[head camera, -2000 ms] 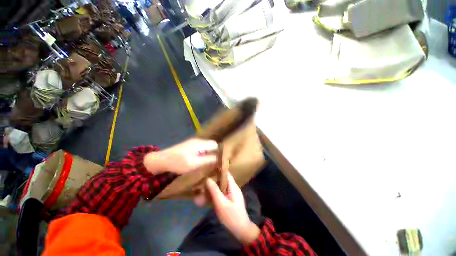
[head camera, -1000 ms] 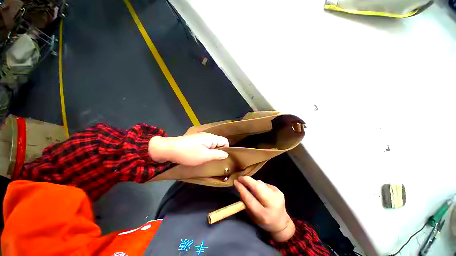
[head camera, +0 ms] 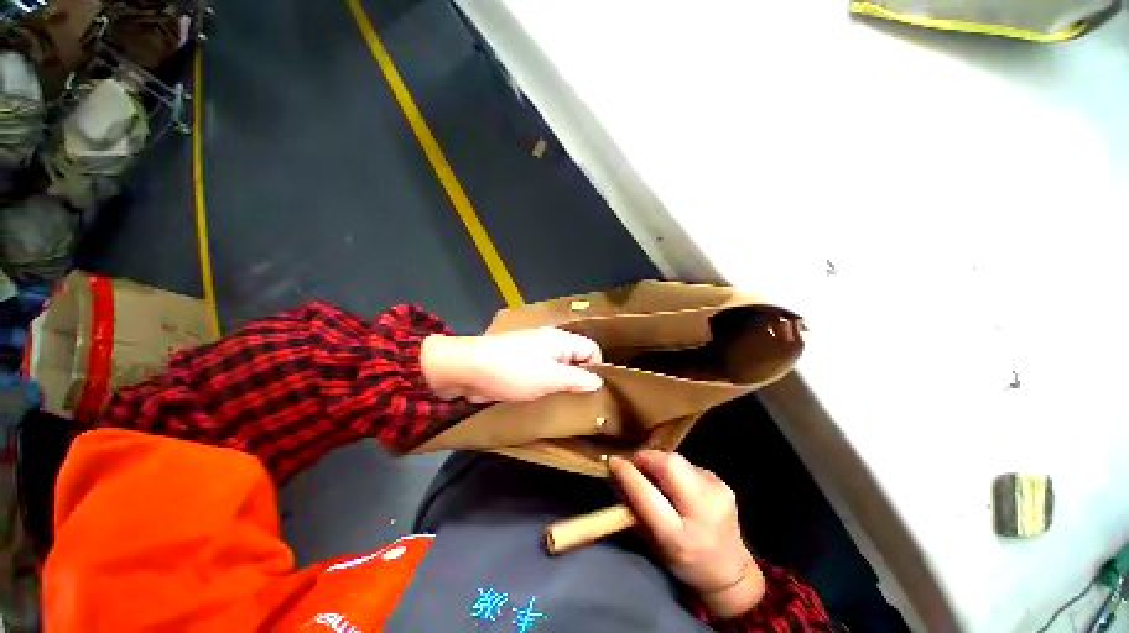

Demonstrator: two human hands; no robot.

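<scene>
A tan handbag point(head camera: 693, 386) lies across my lap, its wide mouth open to the right and its darker lining showing. Small gold metal dots show near its rim. My left hand point(head camera: 514, 367) grips the bag's mouth edge, thumb on the near side and the other fingers over the rim. My right hand point(head camera: 681, 513) is at the bag's near edge, fingertips beside a gold dot. It also holds a light-brown wooden stick point(head camera: 589, 529) that points left out of the palm; the stick's other end is hidden by the hand.
A white bench point(head camera: 854, 408) runs along the right. On it are a small banded block point(head camera: 1024, 505), a green-handled tool point(head camera: 1116, 573) cut off at the edge, and a grey bag with yellow edging point(head camera: 990, 15). A cardboard box with red tape point(head camera: 155, 340) and hung bags point(head camera: 105, 124) are left.
The view has swung down from the far bench and racks to the bag. The bag mouth is now turned right and open, and the wooden stick shows in my right hand.
</scene>
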